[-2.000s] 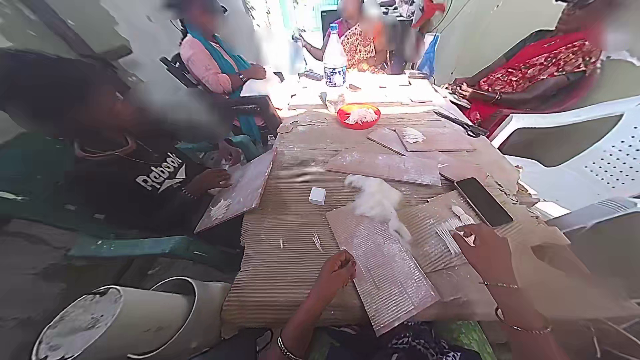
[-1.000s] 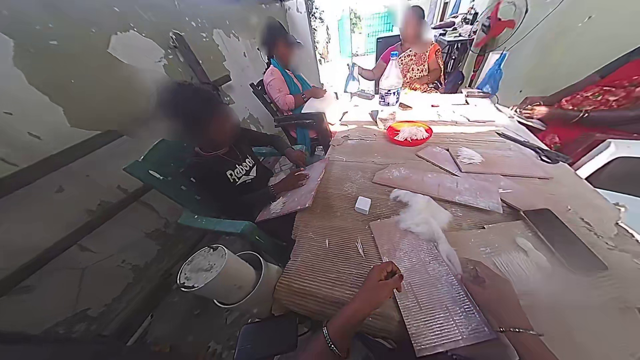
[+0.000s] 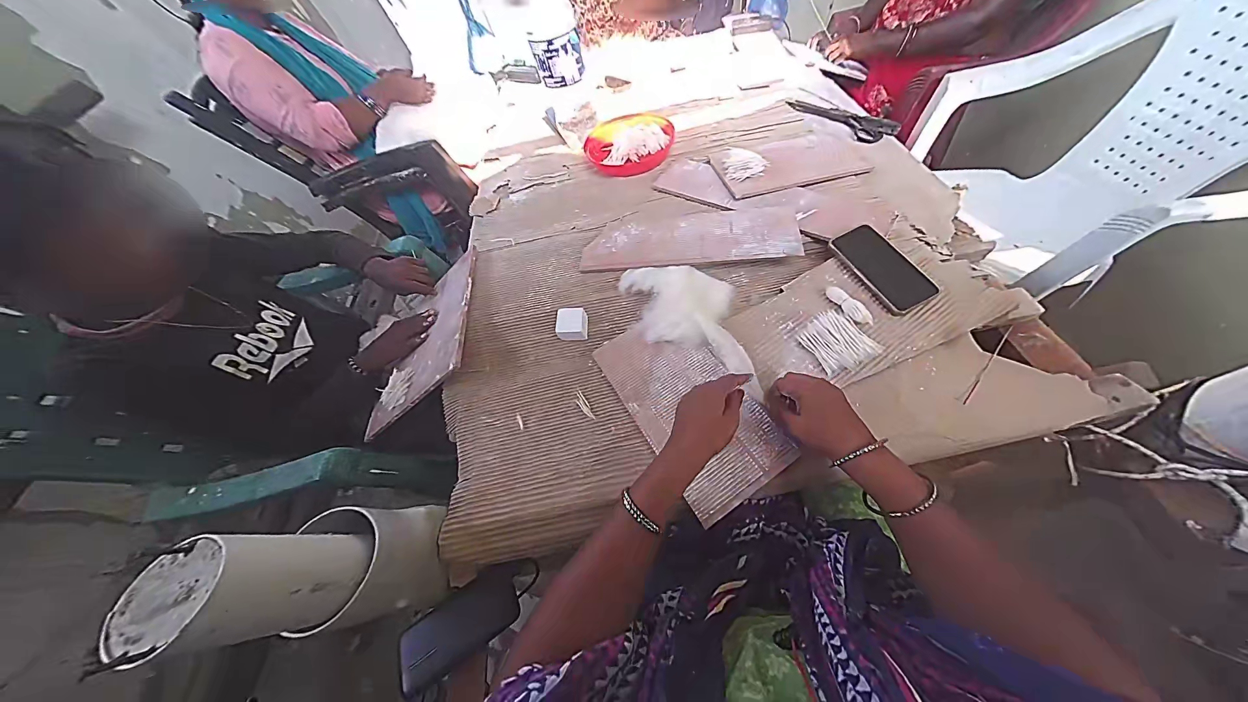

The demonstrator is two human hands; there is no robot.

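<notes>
My left hand (image 3: 707, 414) is over the near part of a ribbed tile (image 3: 697, 429), its fingertips pinching the end of a thin strand of white cotton drawn from a fluffy cotton wad (image 3: 682, 300). Close by on the right, my right hand (image 3: 814, 414) has its fingers curled at the tile's edge; whether anything is in them cannot be told. A bundle of thin white cotton wicks (image 3: 838, 341) lies on cardboard beyond my right hand, beside a black smartphone (image 3: 884, 269). Left of the cotton wad sits a small white block (image 3: 571, 324), with a few thin sticks (image 3: 584, 405) nearer me.
Corrugated cardboard (image 3: 526, 468) covers the table. Farther off are more flat tiles (image 3: 692, 239), a red bowl (image 3: 630, 146) of white wicks, scissors (image 3: 844, 120) and a plastic bottle (image 3: 557, 44). A person (image 3: 244, 341) works at a board on the left; others sit around the far end.
My right hand has moved from the wicks beside the phone to near my left hand over the tile. The view has swung about between frames.
</notes>
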